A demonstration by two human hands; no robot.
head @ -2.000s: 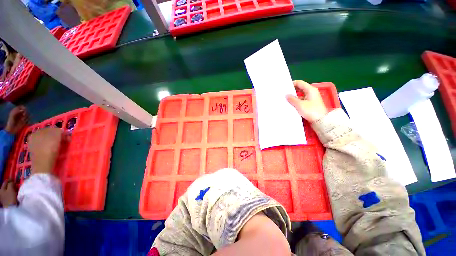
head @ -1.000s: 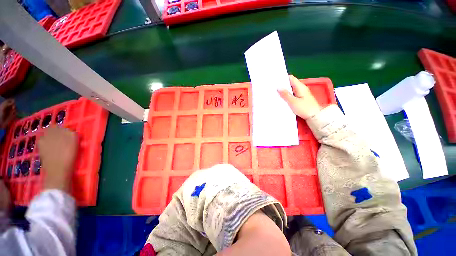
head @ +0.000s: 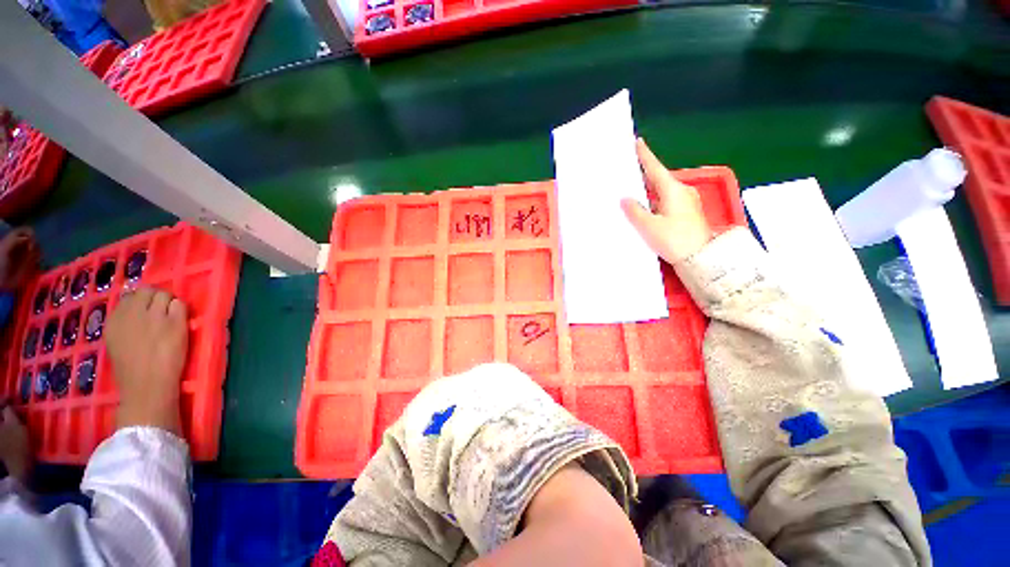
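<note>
A white sheet (head: pixel 609 227) lies over the upper right part of an orange-red compartment tray (head: pixel 443 297) and sticks out past its far edge. My right hand (head: pixel 673 216) is at the sheet's right edge, thumb over the sheet and forefinger along the edge; the other fingers are partly hidden. The tray's uncovered pockets are empty, and three have dark handwritten marks. My left sleeve (head: pixel 487 443) covers the tray's near middle. Bare skin shows past its cuff, but my left hand is cut off by the bottom edge.
Two white strips (head: pixel 825 288), a white bottle (head: pixel 903 199) on its side and crumpled clear plastic (head: pixel 899 282) lie right. A grey post (head: pixel 188 177) stands left. Beyond it, another person's hand (head: pixel 150 343) is over a tray (head: pixel 205 299) with dark round parts. More trays lie around.
The sheet's far end has dropped slightly nearer and shifted right. My right forefinger is straighter. The neighbour's hand has moved right and lower, uncovering more dark parts.
</note>
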